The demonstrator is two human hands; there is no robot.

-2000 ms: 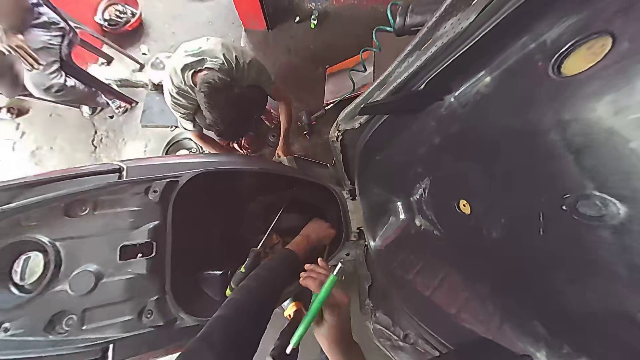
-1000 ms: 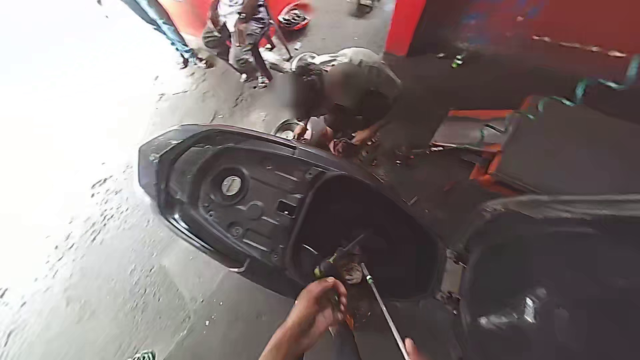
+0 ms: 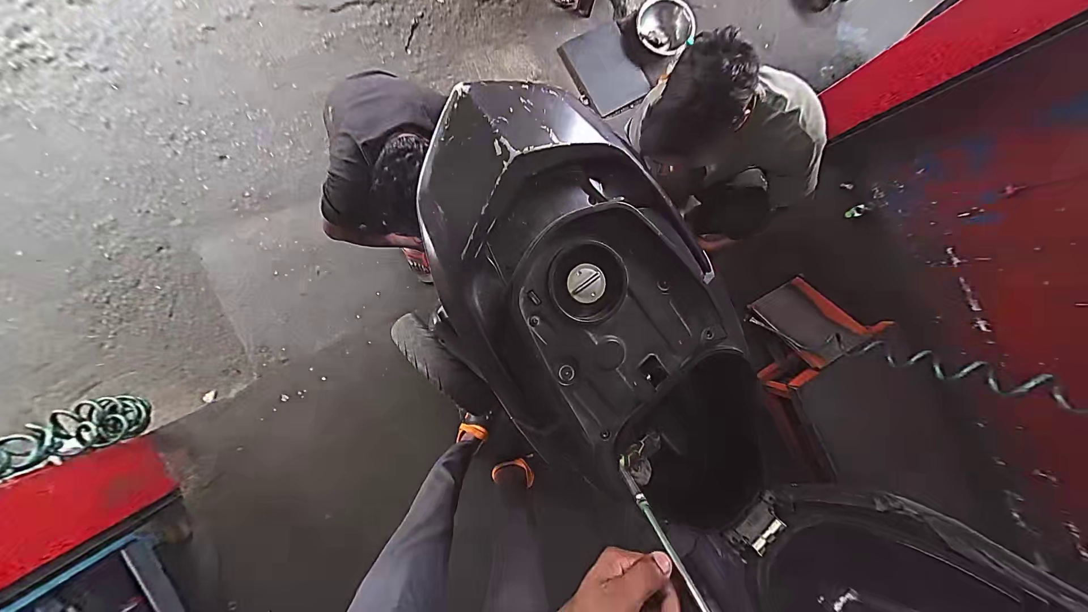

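A dark scooter body (image 3: 476, 212) has its underseat storage compartment (image 3: 714, 442) uncovered, with the round fuel cap (image 3: 586, 283) beyond it. The raised seat (image 3: 884, 561) joins at a metal hinge (image 3: 765, 529). A long thin metal rod tool (image 3: 661, 531) with a greenish section slants from the compartment's near-left edge to the bottom of the view. Its upper end meets small parts (image 3: 639, 463) that I cannot make out. My left hand (image 3: 622, 581) is at the bottom, fingers curled, thumb beside the rod; whether it grips the rod is unclear. My right hand is out of view.
One person (image 3: 374, 161) crouches left of the scooter, another (image 3: 731, 136) right of it. A metal bowl (image 3: 665, 25) stands beyond. Coiled hoses lie at left (image 3: 102, 421) and right (image 3: 977, 378). An orange-edged stand (image 3: 807, 323) is near the scooter's right side.
The view has turned strongly, bringing a second crouching person into sight. My left hand was apart from the rod with fingers spread; now it is beside it with fingers curled. My right hand has left view.
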